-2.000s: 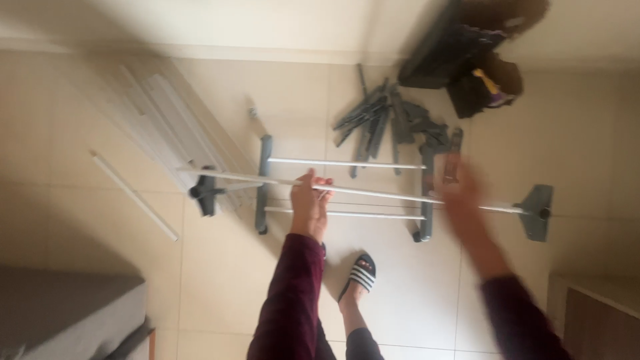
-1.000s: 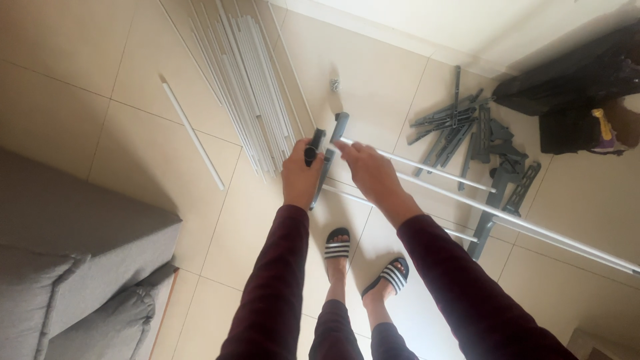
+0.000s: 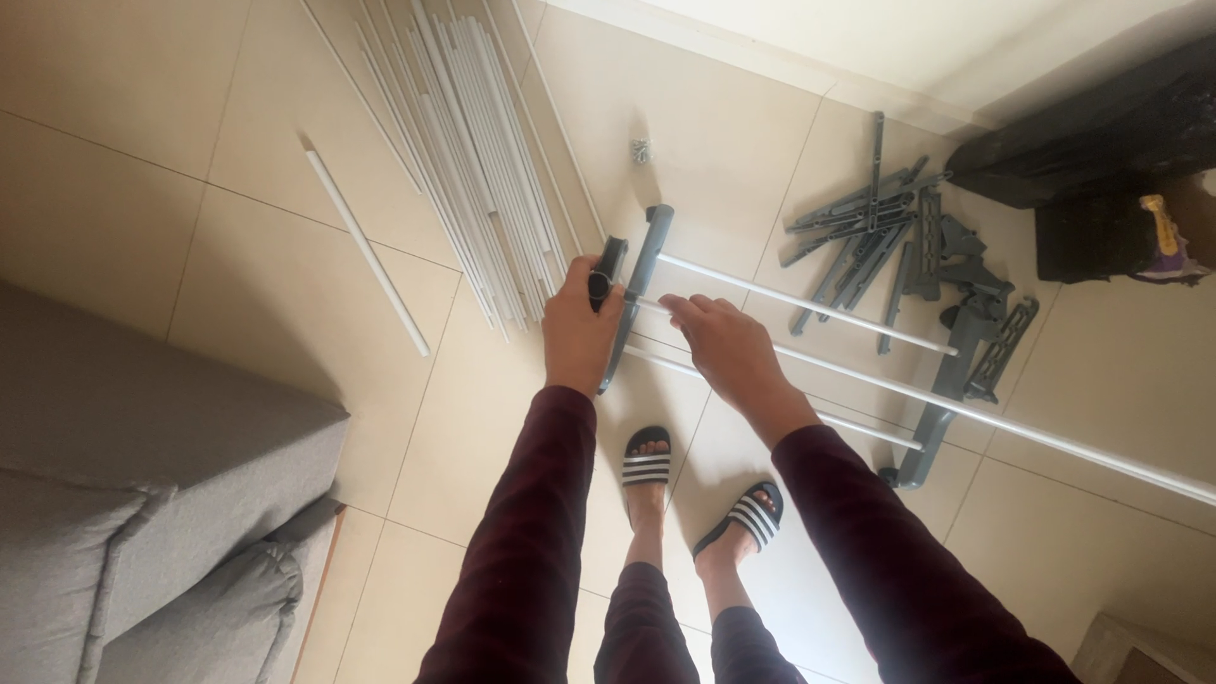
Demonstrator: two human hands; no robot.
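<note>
My left hand grips a dark grey plastic end fitting at the near end of a long white tube. My right hand holds that tube just right of the fitting, between thumb and fingers. The tube's far end runs out of view at the right. Beneath it on the floor lies a frame of two grey plastic bars, the left one close to my left hand and the right one farther off, joined by white rods.
A bundle of white tubes lies at the upper left, with a single white tube apart from it. Grey plastic parts are heaped at right, near a black container. Small metal pieces lie near the wall. A grey sofa stands left.
Two seconds ago my left hand held the tube near its middle; now it grips the end fitting. My right hand has come close to it on the tube. The view has turned.
</note>
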